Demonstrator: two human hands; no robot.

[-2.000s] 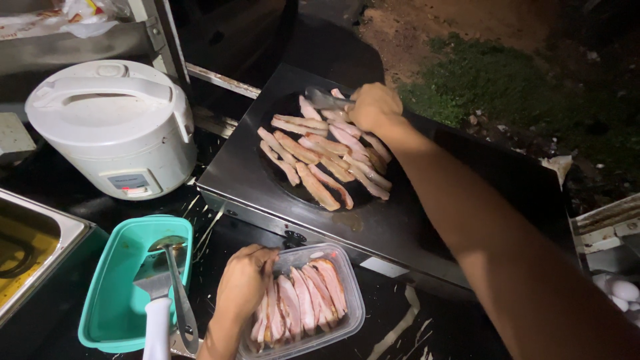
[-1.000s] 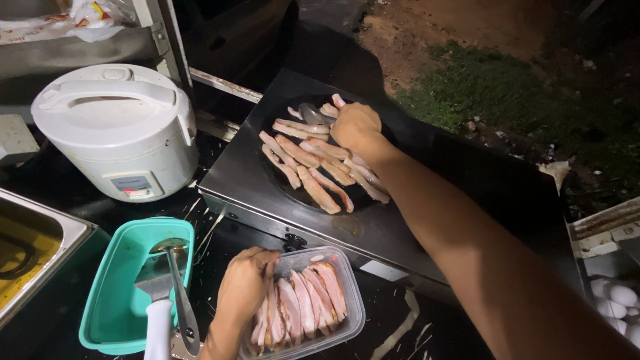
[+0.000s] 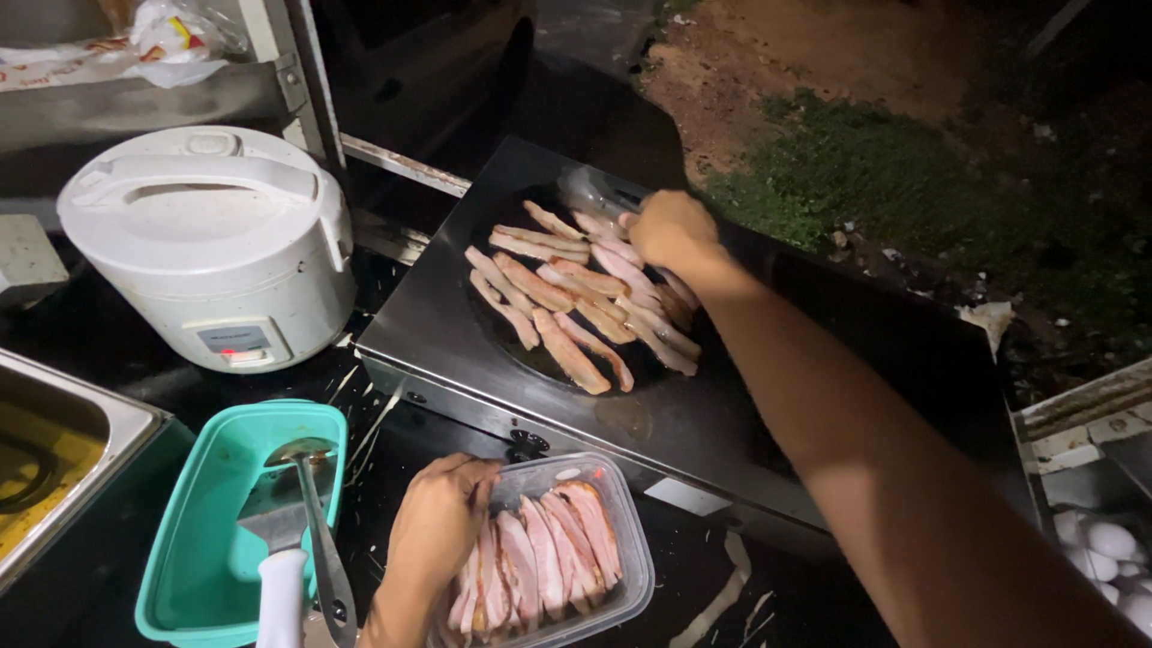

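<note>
My right hand [image 3: 675,232] is closed around the handle of a metal utensil [image 3: 589,191], whose blurred head lies at the far edge of the round cooking area on a flat griddle [image 3: 423,310]. Several bacon strips [image 3: 569,353] lie there, some browned and some pink. Near the front, my left hand [image 3: 445,513] grips the left rim of a clear plastic container [image 3: 637,558]. More pink bacon slices [image 3: 540,558] stand side by side inside it.
A white rice cooker [image 3: 207,243] stands at left. Below it, a teal plastic tub [image 3: 171,576] holds a white-handled spatula [image 3: 281,576] and a metal ladle [image 3: 328,558]. A steel pan [image 3: 135,423] with yellow liquid is far left. Eggs [image 3: 1111,540] sit at lower right.
My right hand and the utensil have shifted about the far side of the griddle, and some strips there lie differently. My left hand has stayed at the container.
</note>
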